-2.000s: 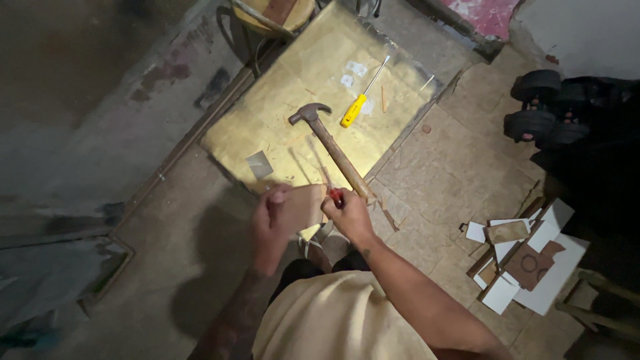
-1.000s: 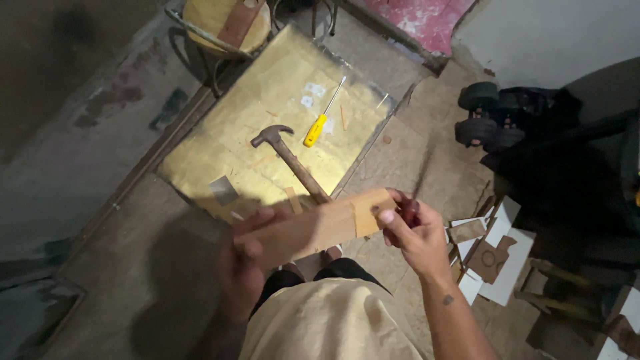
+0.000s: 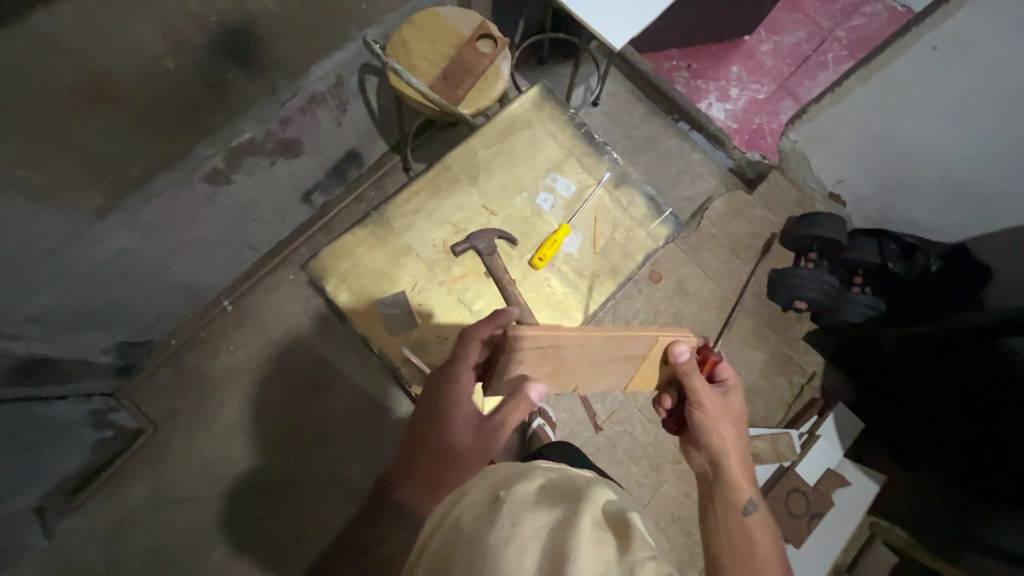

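Note:
Between my hands is a wooden board (image 3: 576, 362) with a lighter patch near its right end. My left hand (image 3: 472, 392) grips the board's left end, thumb on the near edge. My right hand (image 3: 708, 400) pinches the right end and also holds a screwdriver with a red handle (image 3: 707, 362), its long shaft pointing up and right. Beyond the board, a claw hammer (image 3: 500, 268) lies on a yellowish sheet-covered surface (image 3: 448, 192), the lower end of its handle hidden by the board. A yellow-handled screwdriver (image 3: 552, 245) rests to the hammer's right.
A round stool (image 3: 440, 48) bearing a brown piece with a hole stands at the top. Dumbbells (image 3: 808, 268) and black material lie at right. White panels and cardboard (image 3: 804, 504) are at lower right. Wood scraps (image 3: 590, 414) lie on the floor.
The board, seen near the yellowish surface earlier, is now held up level between both hands. The red-handled screwdriver's shaft now points up and right. The view has shifted, showing more of the stool.

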